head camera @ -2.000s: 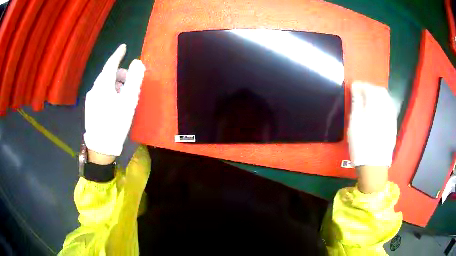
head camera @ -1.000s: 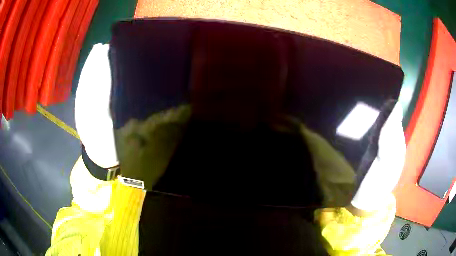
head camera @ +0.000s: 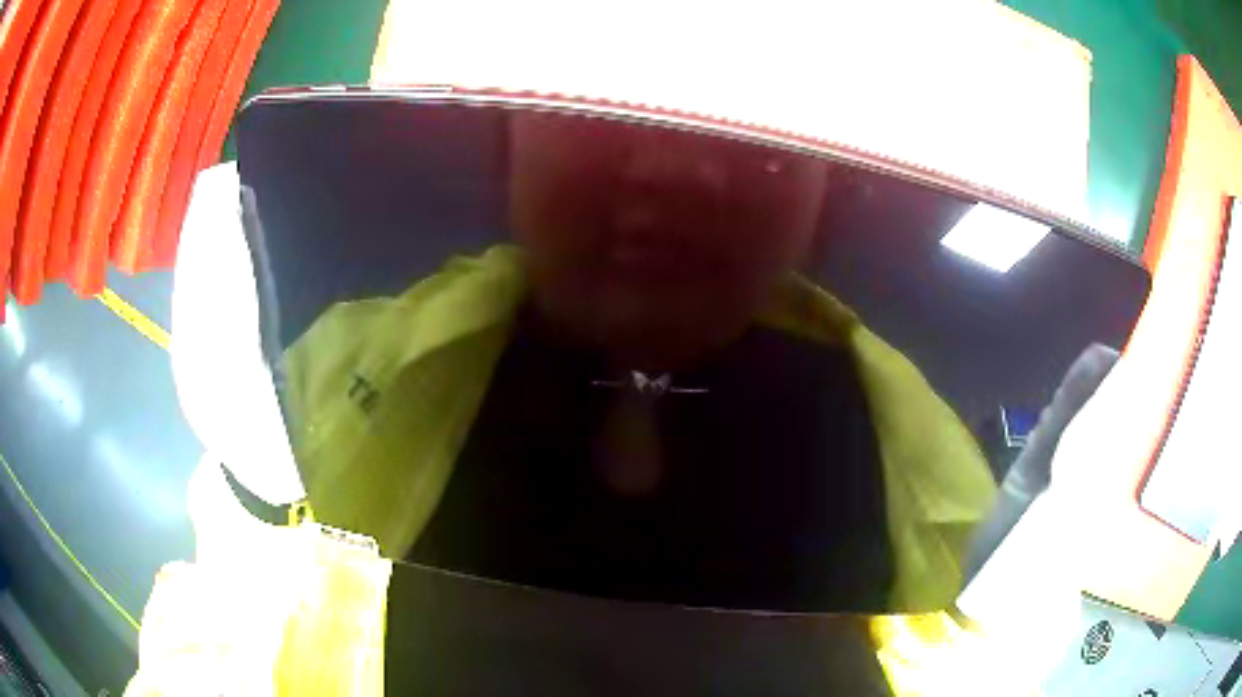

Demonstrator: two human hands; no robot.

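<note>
A tablet (head camera: 654, 368) fills the middle of the head view, held up close with its glossy black screen facing me. The screen reflects a person in a yellow smock and a bright light. Its far long edge shows as a thin strip. My left hand (head camera: 225, 327), in a white glove, grips the left short side. My right hand (head camera: 1056, 477), also white-gloved, grips the right short side; its thumb shows at the screen's edge. Fingers behind the tablet are hidden. A foam pad (head camera: 736, 61), washed out by glare, lies beyond and below the tablet.
A stack of orange-red foam pads (head camera: 130, 136) stands at the upper left. Another foam pad (head camera: 1182, 177) with a tablet (head camera: 1201, 395) on it lies at the right edge. Green bench surface (head camera: 327, 48) shows between the pads. Grey floor with yellow lines is at the left.
The tablet has been picked up off the foam pad by both hands and brought close. Over the last second it has tilted slightly, so its far edge shows, and the view has grown brighter.
</note>
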